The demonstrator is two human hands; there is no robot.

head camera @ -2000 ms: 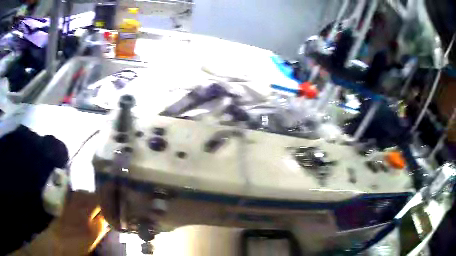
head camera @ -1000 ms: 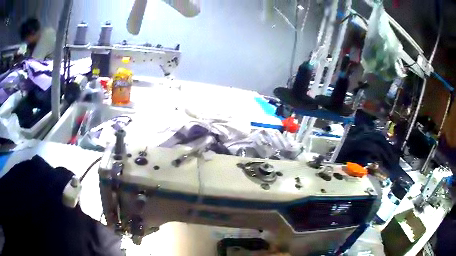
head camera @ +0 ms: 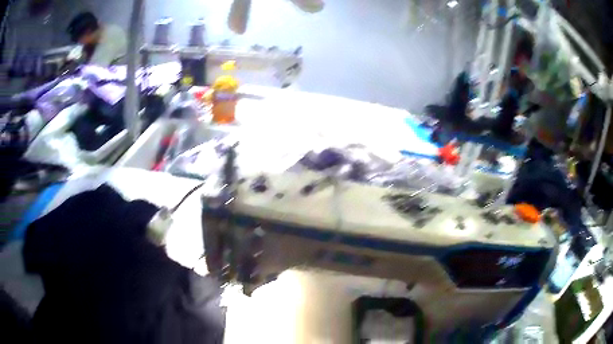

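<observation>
A dark fabric piece point(head camera: 114, 262) lies bunched on the white table left of the sewing machine and reaches the bottom edge of the picture. The cream sewing machine head point(head camera: 349, 235) with a blue stripe spans the middle. Its needle area is blurred and overlapped by bright light. The pale machine lamp point(head camera: 160, 225) stands between cloth and head. Neither my left hand nor my right hand can be made out; the picture is blurred.
A dark-rimmed tray point(head camera: 388, 306) lies under the arm. Crumpled plastic-wrapped pieces point(head camera: 376, 164) and an orange bottle point(head camera: 224, 101) are behind the machine. Purple cloth point(head camera: 114, 84) and a person point(head camera: 101, 41) are at the far left. Thread cones point(head camera: 459, 94) stand at right.
The view has shifted, so machine and bottle now appear further right. More of the dark fabric shows at left. A skin-coloured patch under the machine arm has gone from view.
</observation>
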